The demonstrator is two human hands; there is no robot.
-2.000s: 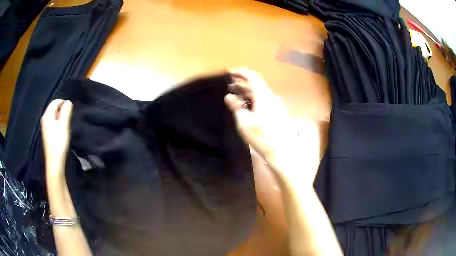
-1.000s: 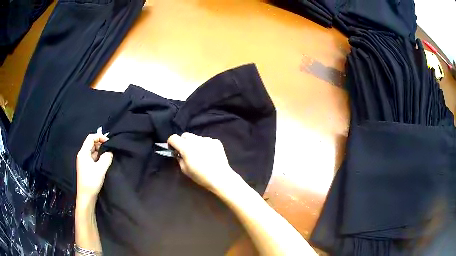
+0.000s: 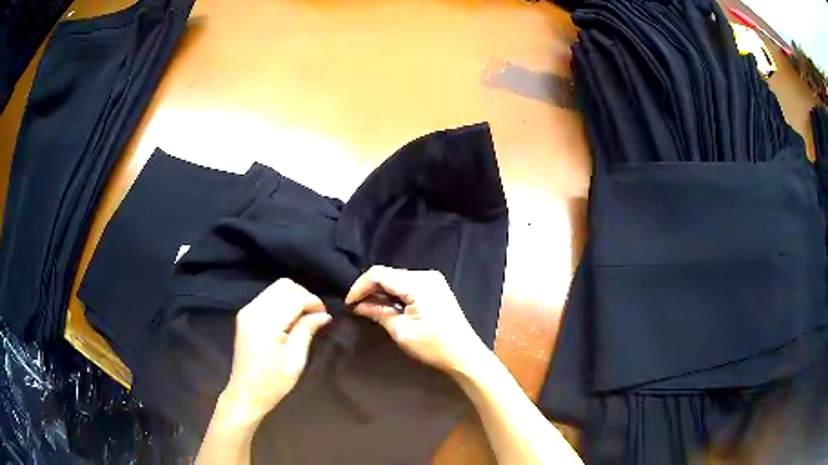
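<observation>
A black garment [image 3: 427, 200] lies rumpled on the glossy orange-brown table [image 3: 363, 64], its upper right part folded up to a pointed corner. My left hand [image 3: 277, 341] pinches the cloth near the middle. My right hand [image 3: 413, 313] pinches the cloth just right of it, fingertips close to the left ones. A small dark part of the thread snips [image 3: 398, 308] shows in my right hand; the blades are hidden. A small white label [image 3: 182, 253] shows at the garment's left side.
A thick pile of black folded garments [image 3: 708, 272] stands at the right. Long black garments [image 3: 68, 136] lie at the left. Crinkled clear plastic [image 3: 54, 400] covers dark contents at the lower left. A red and a yellow item [image 3: 755, 47] lie at the upper right.
Since one second ago, my left hand has moved right and down and my right hand slightly right and down, so they meet at the cloth. The snips' silvery blades no longer show.
</observation>
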